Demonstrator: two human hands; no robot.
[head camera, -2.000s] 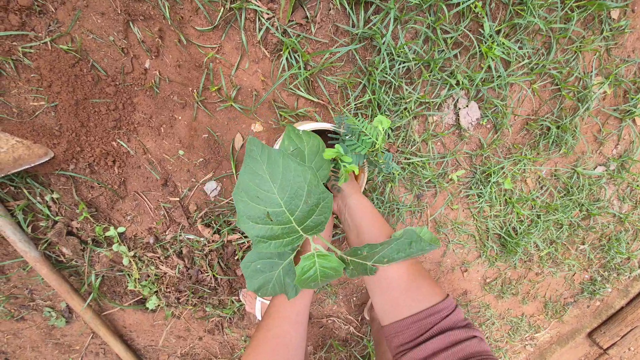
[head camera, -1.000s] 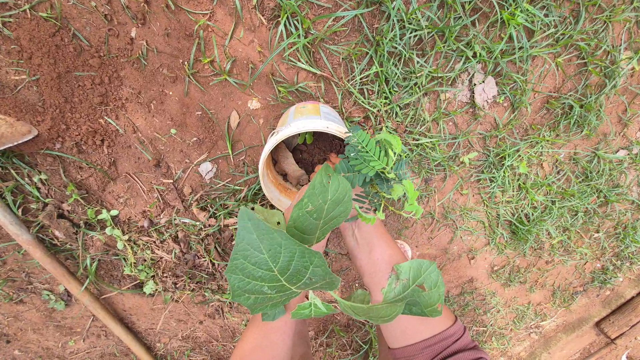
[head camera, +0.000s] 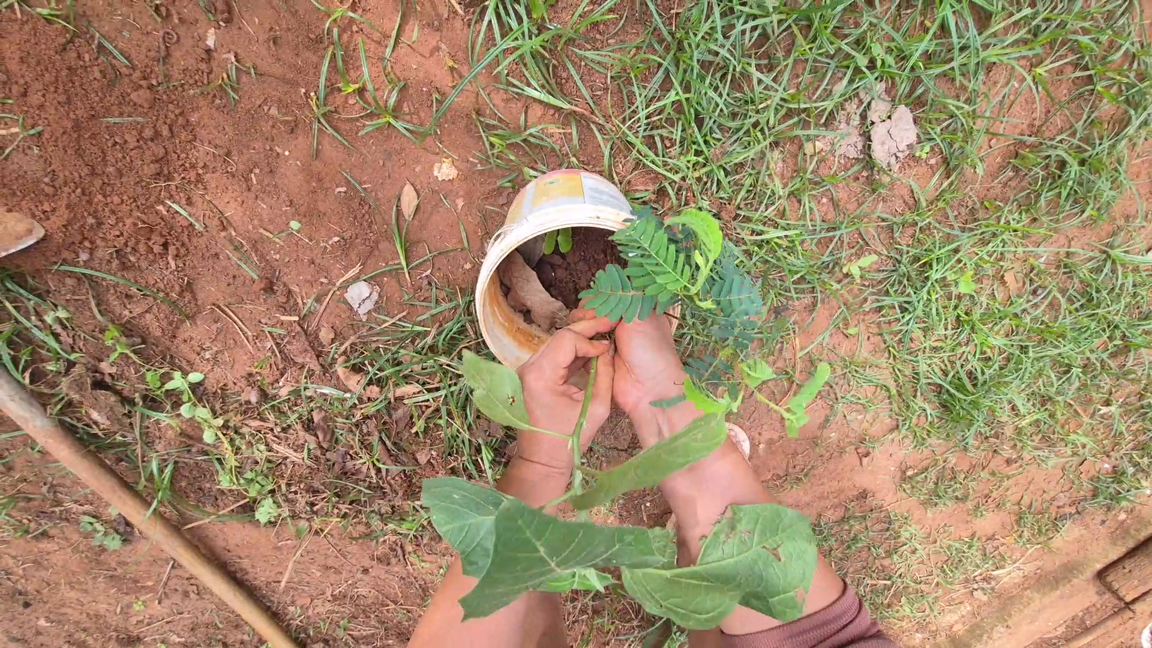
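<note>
A white plastic bucket (head camera: 560, 200) with a worn printed side leans over on the ground, its mouth toward me. Dark soil (head camera: 576, 265) and a dry brown leaf (head camera: 531, 292) lie inside it. My left hand (head camera: 562, 387) is at the rim, its fingers closed on the green stem (head camera: 583, 409) of a broad-leaved plant, whose large leaves (head camera: 558, 549) spread over my forearms. Beside it my right hand (head camera: 643, 360) touches the base of the stems; its fingertips are partly hidden by a feathery-leaved plant (head camera: 652, 261), so its hold is unclear.
A wooden handle (head camera: 135, 504) crosses the lower left, and part of a rusty metal blade (head camera: 16, 232) shows at the left edge. Red soil lies to the left, grass to the right. A wooden edge (head camera: 1129, 571) is at the lower right.
The bucket, mostly hidden under leaves at first, has come into view with its mouth tipped toward me. The broad leaves have moved down, uncovering both hands at the rim.
</note>
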